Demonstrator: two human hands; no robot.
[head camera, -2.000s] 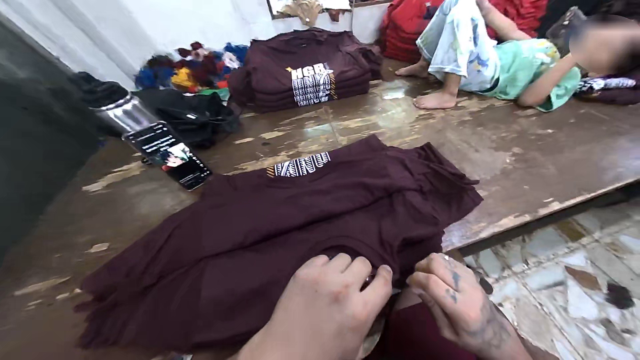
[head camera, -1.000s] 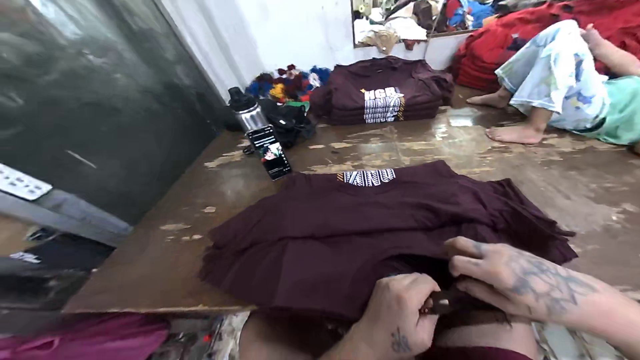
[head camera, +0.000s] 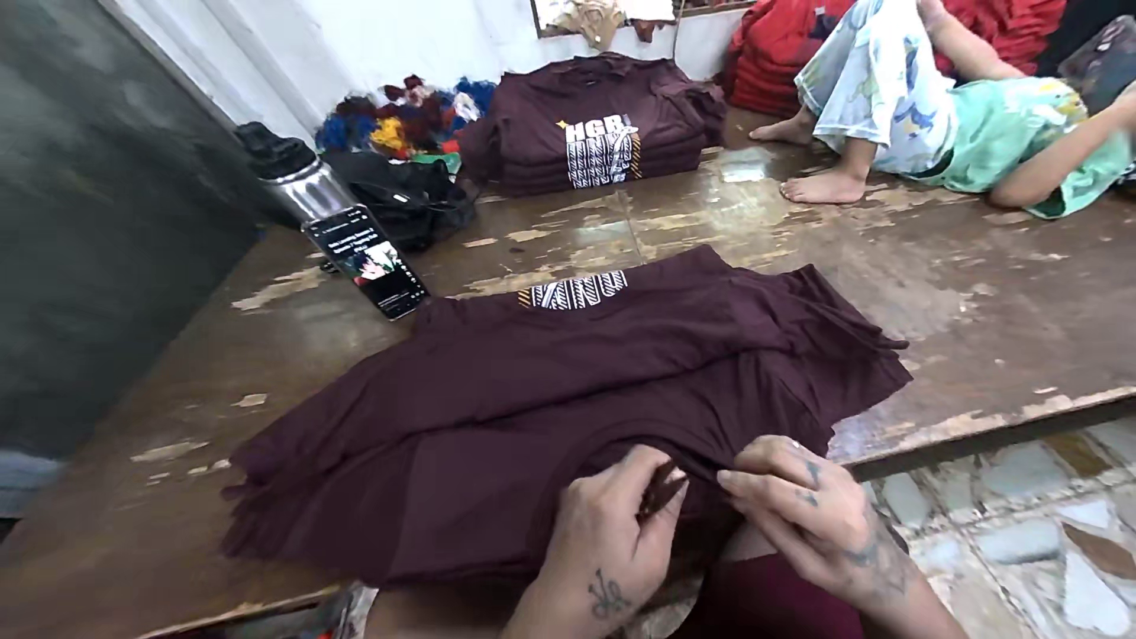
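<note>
Dark maroon shirts (head camera: 497, 390) lie layered on the worn wooden table, a printed patch near their far edge and a neck opening towards me. My left hand (head camera: 617, 524) is at the near side of that opening, thumb and fingertips curled around something small and dark that I cannot make out. Just to the right, my right hand (head camera: 808, 510) pinches the neckline fabric between thumb and fingers. The fingertips of both hands are a short way apart. Part of the cloth below them is hidden by the hands.
A phone (head camera: 368, 262) leans on a steel bottle (head camera: 306, 182) at the back left, beside a black cloth bundle (head camera: 408, 200). Behind are colourful scraps (head camera: 399, 120) and folded maroon shirts (head camera: 603, 124). A person (head camera: 958, 133) lies at the back right. The table edge (head camera: 994, 435) borders a stone-patterned floor.
The neck opening was spread wider one second ago and now lies flatter. My hands have changed their hold along it. The view has swung left and back.
</note>
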